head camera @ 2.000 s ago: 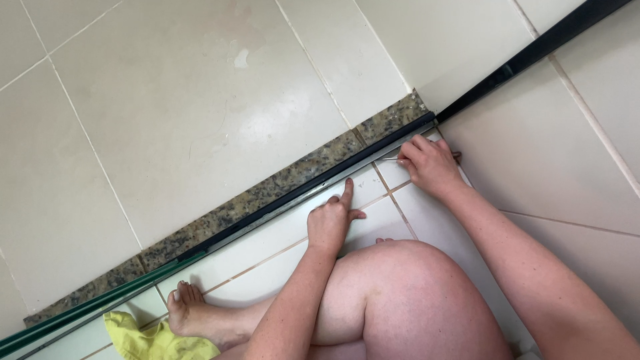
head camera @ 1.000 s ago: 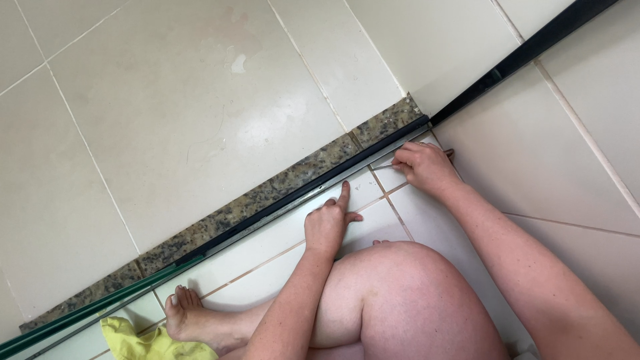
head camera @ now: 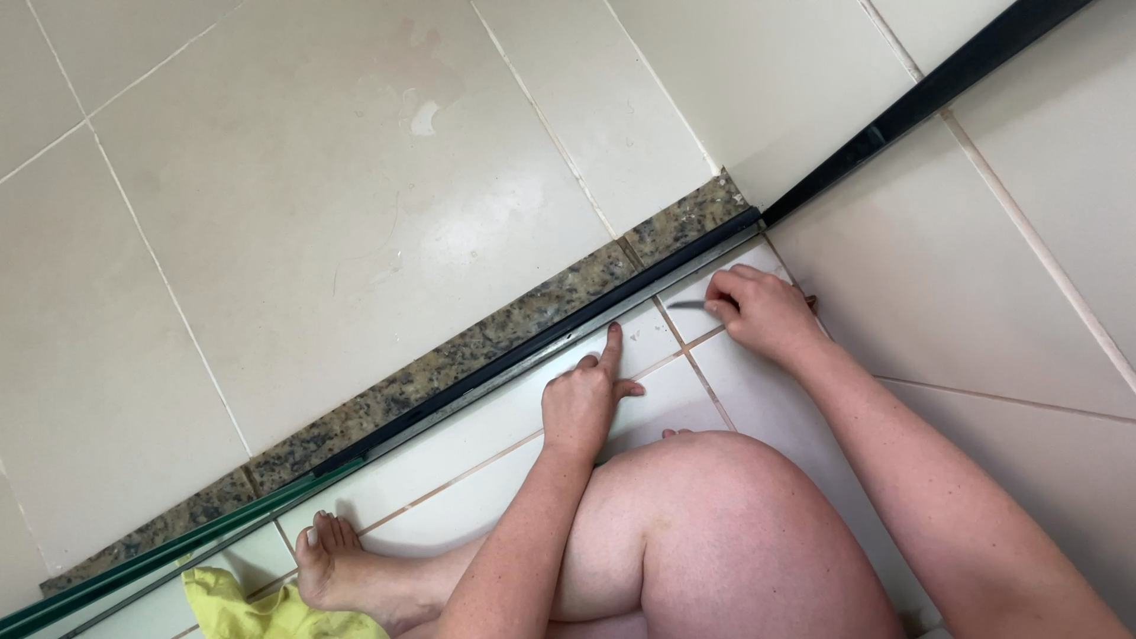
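Observation:
My left hand (head camera: 581, 399) rests on the white floor tiles (head camera: 497, 426), its index finger stretched out to the near edge of the metal track (head camera: 568, 337). Nothing is held in it. At the right, my right hand (head camera: 759, 311) grips a small knife, whose thin, curved grey blade (head camera: 688, 304) points left over the tile, close to a grout line. A brown end, perhaps its handle, shows behind the hand. The black strip (head camera: 532, 342) of the track lies along a speckled granite sill (head camera: 444, 359).
Green-edged glass panels (head camera: 177, 541) stand at the lower left. A yellow cloth (head camera: 257, 608) lies beside my bare foot (head camera: 333, 559). My bent knee is below the hands. A tiled wall with a black vertical profile (head camera: 887, 124) rises at the right.
The blade in my right hand has shifted slightly away from the track's edge. My left hand keeps its pointing pose.

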